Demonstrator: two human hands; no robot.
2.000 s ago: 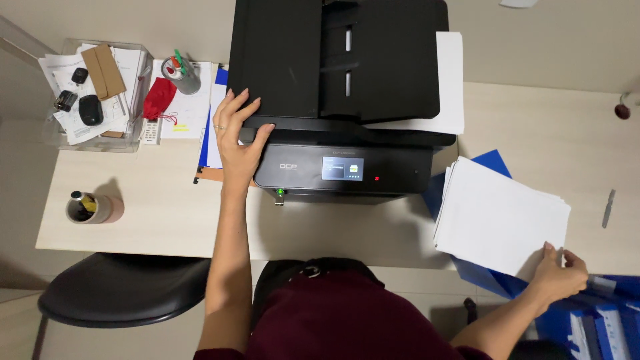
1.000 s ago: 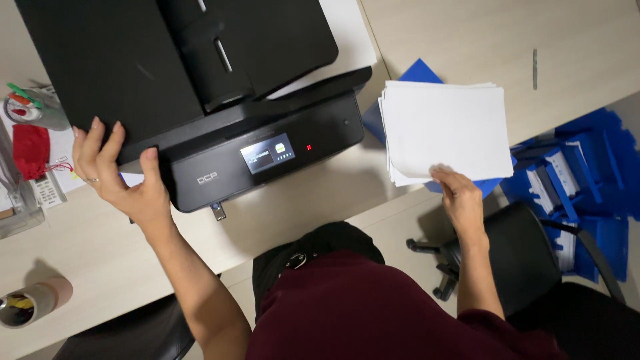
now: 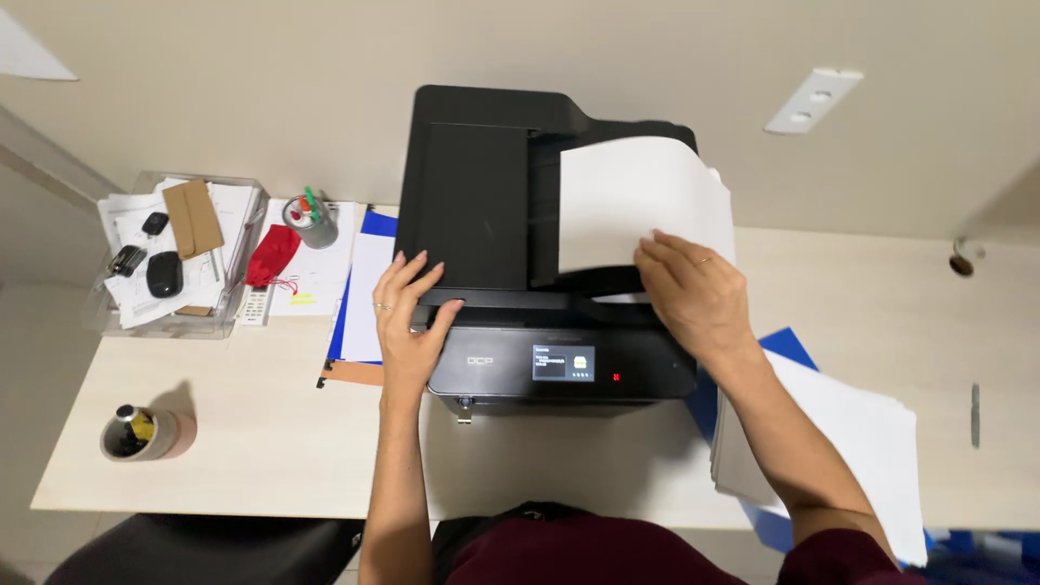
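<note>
A black multifunction printer [image 3: 471,203] with a lit touch screen [image 3: 563,363] stands before me. My left hand [image 3: 412,325] rests on its left front edge, fingers spread, holding nothing. My right hand [image 3: 695,296] grips the lower edge of a white paper sheet [image 3: 626,203], which lies curved over the feeder tray on the printer's top; whether it is one sheet or several I cannot tell. A USB stick [image 3: 464,409] juts from the printer's front left. Under my right forearm a stack of white paper [image 3: 853,439] lies on a blue folder [image 3: 790,348].
To the left are a clear plastic tray [image 3: 219,327] with papers, a brown envelope [image 3: 193,218] and a computer mouse [image 3: 165,274], a red pouch [image 3: 274,253], a mesh pen cup [image 3: 317,230], a remote control [image 3: 255,305] and a round cup [image 3: 166,433]. A pen-like object [image 3: 975,416] lies far right.
My right hand has moved from the paper stack to the printer's top, where it holds paper over the feeder. My left hand stays at the printer's left front edge. The view has swung.
</note>
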